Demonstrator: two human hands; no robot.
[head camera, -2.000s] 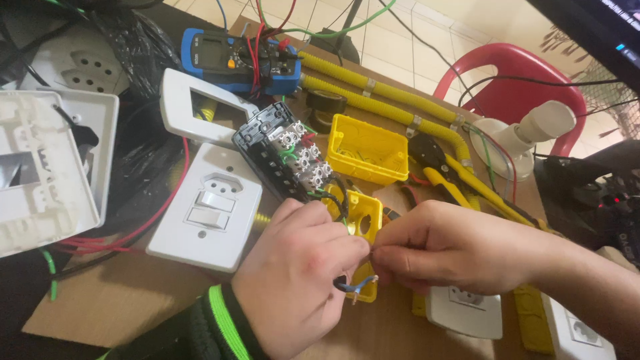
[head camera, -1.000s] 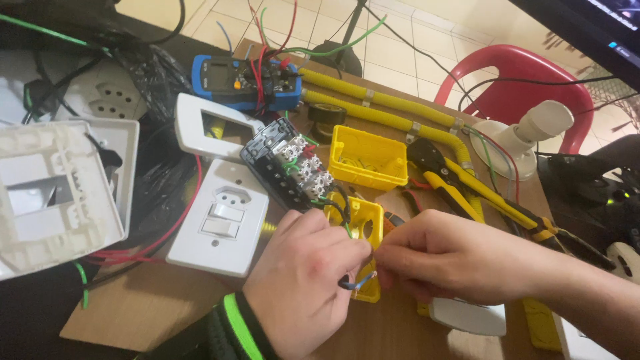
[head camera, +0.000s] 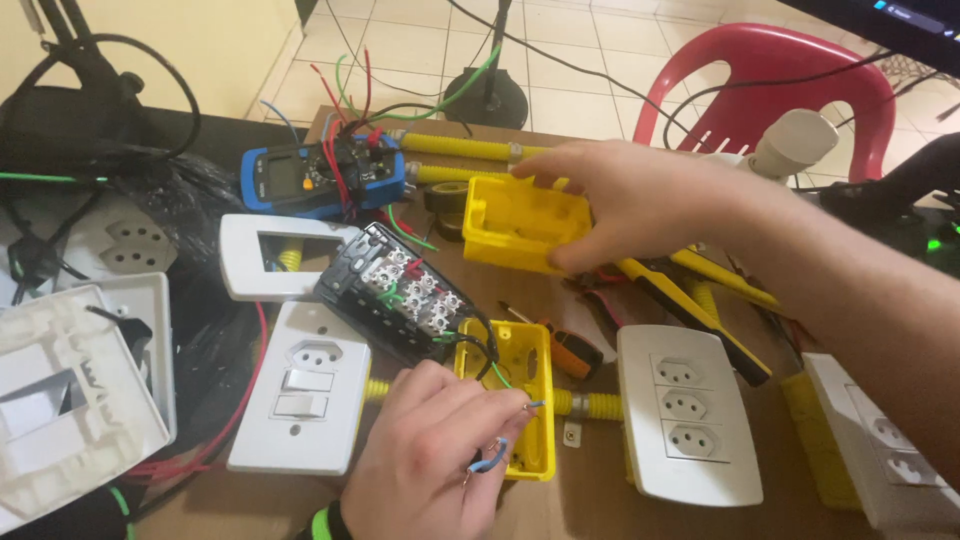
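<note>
My left hand (head camera: 427, 450) pinches stripped blue wires (head camera: 489, 456) over a yellow electrical box (head camera: 536, 375) fixed to the board. Black and green wires run from that box to a black socket module (head camera: 401, 289), whose back with metal terminals faces up. My right hand (head camera: 622, 199) grips the right end of a loose yellow electrical box (head camera: 525, 225), its fingers over the far rim and thumb at the near side. An orange-handled screwdriver (head camera: 574, 352) lies between the hands. A white cover frame (head camera: 247, 255) touches the module's upper left.
A blue multimeter (head camera: 281, 184) lies at the back beside yellow corrugated conduit (head camera: 457, 145). A switch-and-socket plate (head camera: 259, 420) is at left, a triple socket plate (head camera: 637, 420) at right. Black tape rolls (head camera: 444, 199) sit behind the loose box; a red chair (head camera: 772, 75) stands beyond.
My right hand has left the blue wires and moved up to the loose yellow box, taking hold of it. My left hand still holds the wires. The view has shifted.
</note>
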